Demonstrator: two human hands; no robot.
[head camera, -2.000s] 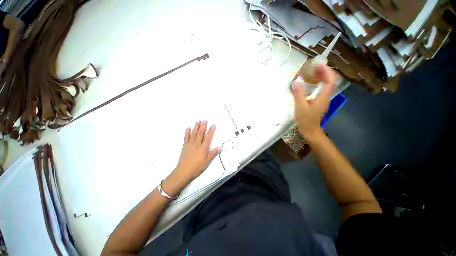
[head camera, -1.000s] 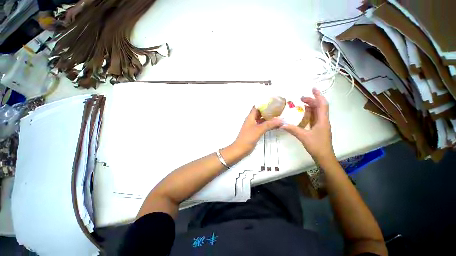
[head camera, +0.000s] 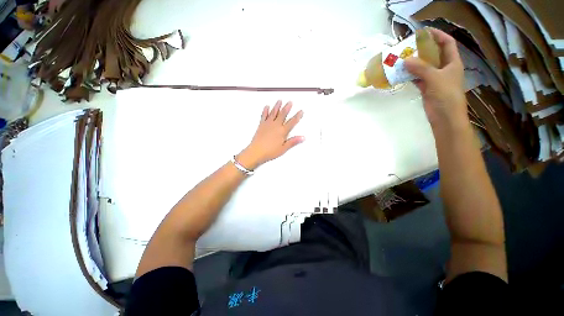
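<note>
A large white panel (head camera: 167, 142) lies back side up on the table, with a narrow brown edge strip (head camera: 216, 89) along its far side and a stepped, notched corner near my body. My left hand (head camera: 275, 133) lies flat on the panel with fingers spread, holding nothing. My right hand (head camera: 442, 68) grips the glue bottle (head camera: 399, 60) above the table at the right. The bottle is tilted on its side, its amber liquid and red label mark visible. Its pale nozzle points left and is hard to make out against the white.
Stacked panels (head camera: 37, 185) stand at the left. Brown leather strips (head camera: 93, 46) fan out at the far left. A thick brown and white pile (head camera: 513, 68) is at the right. A scrap bin (head camera: 396, 200) sits below the table edge.
My left hand has left the bottle and now lies on the panel. My right hand has carried the bottle up and to the right. The brown edge strip appears slightly further left in view.
</note>
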